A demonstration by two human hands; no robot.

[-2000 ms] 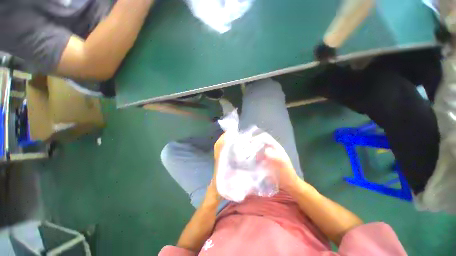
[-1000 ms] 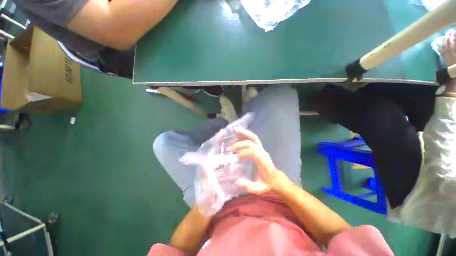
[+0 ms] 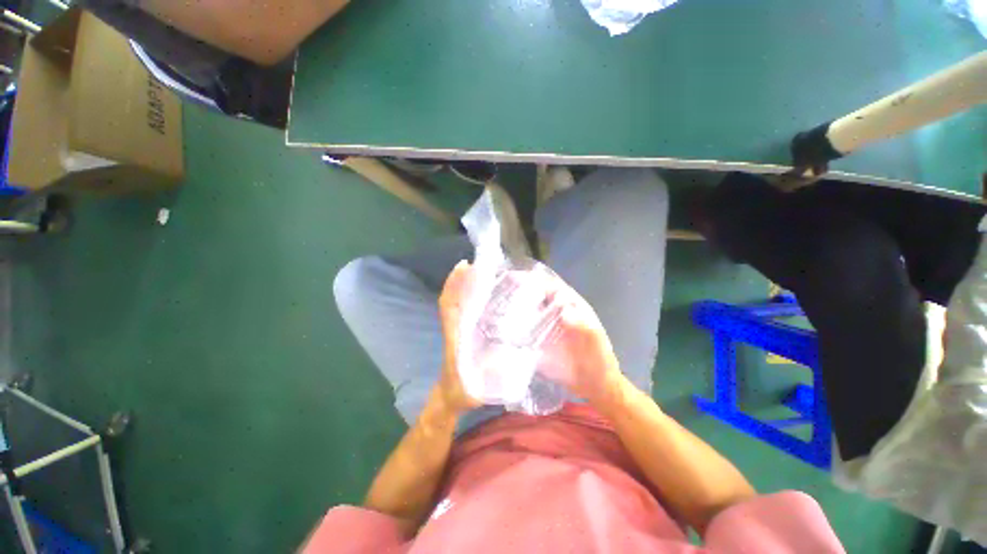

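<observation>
A crinkled clear plastic bag (image 3: pixel 500 363) is held over my lap, its narrow end pointing up towards the bench. Something pinkish with fine lines shows through the film, too blurred to name. My left hand (image 3: pixel 457 330) is on the bag's left side, partly covered by the film. My right hand (image 3: pixel 582 348) is on its right side, fingers against the film. A small round clear bulge shows at the bag's lower end.
A green bench (image 3: pixel 541 92) spans the front, with plastic film (image 3: pixel 626 11) at its far edge. A cream pipe (image 3: pixel 909 106) crosses its right side. A blue stool (image 3: pixel 763 368) and a seated person in dark trousers are right. An open carton (image 3: pixel 119 114) and wheeled frame (image 3: pixel 65 460) are left.
The bag was spread wider with my right hand's fingers apart on it; now both hands close in from the sides and it is gathered more upright. The bench view has shifted slightly.
</observation>
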